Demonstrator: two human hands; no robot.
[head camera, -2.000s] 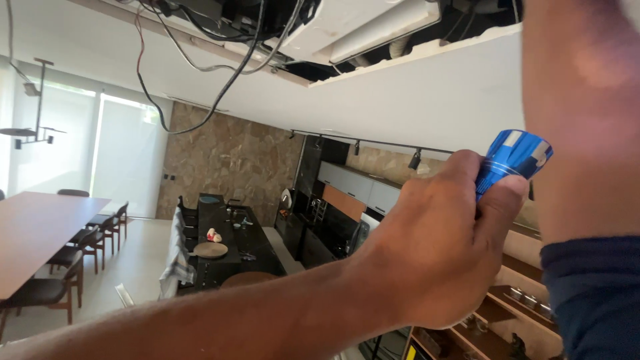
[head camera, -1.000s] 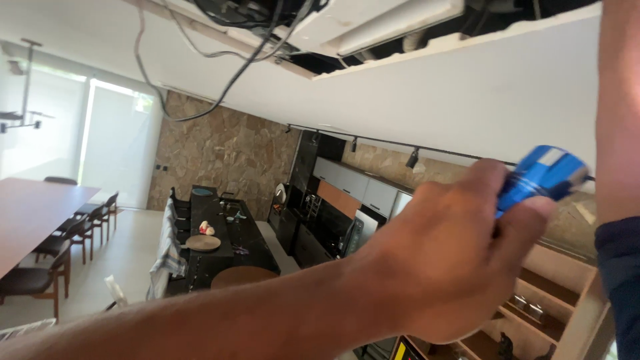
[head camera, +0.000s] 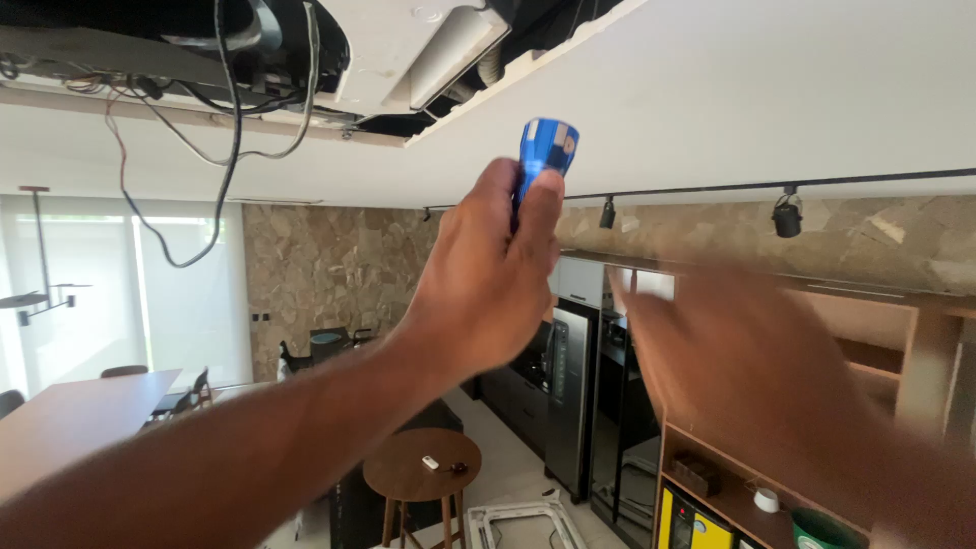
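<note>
My left hand (head camera: 492, 267) grips a blue metal flashlight (head camera: 547, 149), its wide head pointing up toward the ceiling. To its right, my right hand (head camera: 724, 335) is raised and motion-blurred, apart from the flashlight; its fingers are too blurred to read. Above and left of the flashlight is a ceiling opening with a rough cut edge (head camera: 534, 65). In it sits a white-framed ceiling unit (head camera: 381, 53) with a dark interior. A black cable (head camera: 232, 130) and thinner wires hang in loops below it.
A black track with spotlights (head camera: 787, 215) runs along the ceiling at right. Below are a round wooden table (head camera: 423, 457), a white frame (head camera: 526, 518) on the floor, a steel refrigerator (head camera: 568, 396), wooden shelving (head camera: 762, 465) and a long dining table (head camera: 84, 412) at left.
My right forearm was raised at the right edge; now my right hand is lowered into view beside the left. The left hand still holds the flashlight, now pointing more upright. The view has shifted.
</note>
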